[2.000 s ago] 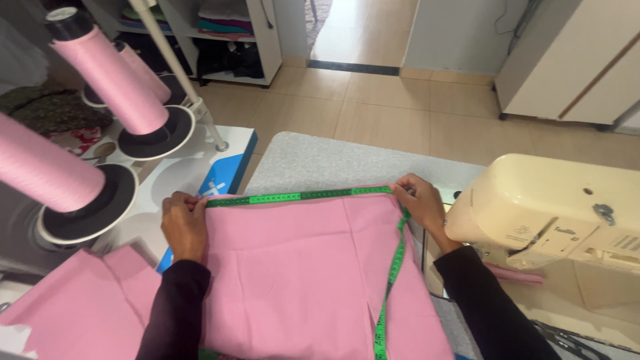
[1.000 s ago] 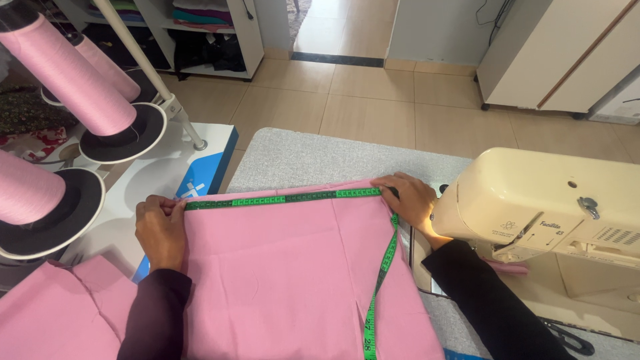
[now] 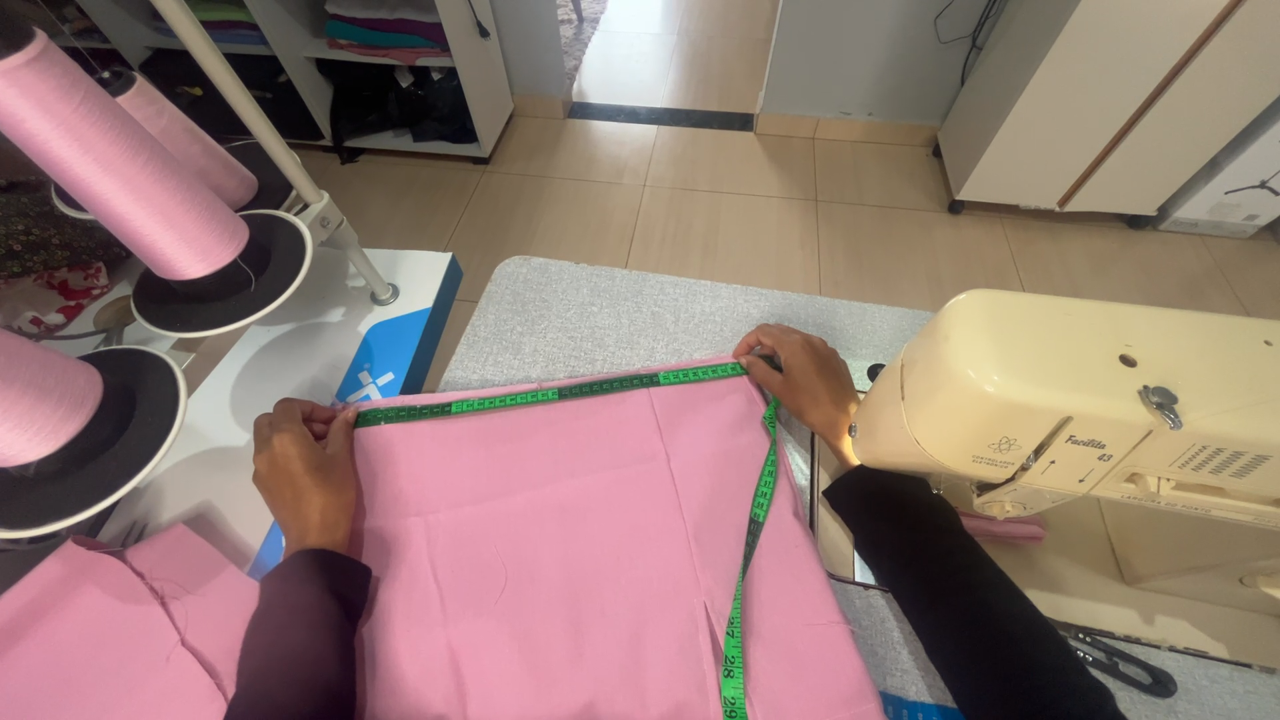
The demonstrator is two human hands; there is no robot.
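A green measuring tape (image 3: 560, 390) lies stretched along the far edge of a folded pink cloth (image 3: 540, 540). My left hand (image 3: 305, 470) pinches the tape's end and the cloth's far left corner. At the far right corner, my right hand (image 3: 800, 380) pinches the tape and cloth, close beside the head of a cream sewing machine (image 3: 1080, 390). From there the rest of the tape hangs down over the cloth's right side towards me, its lower end out of view.
Pink thread cones (image 3: 130, 160) stand on a thread stand at the left, over a white and blue surface. More pink cloth (image 3: 110, 630) lies lower left. Black scissors (image 3: 1120, 665), partly hidden, rest by the machine on the grey tabletop (image 3: 680, 310). Beyond are shelves (image 3: 400, 140) and a white cabinet (image 3: 1090, 100).
Both hands keep hold of the tape and cloth. The cloth's far edge, level two seconds ago, now slants, with its left end nearer me. The view has shifted somewhat.
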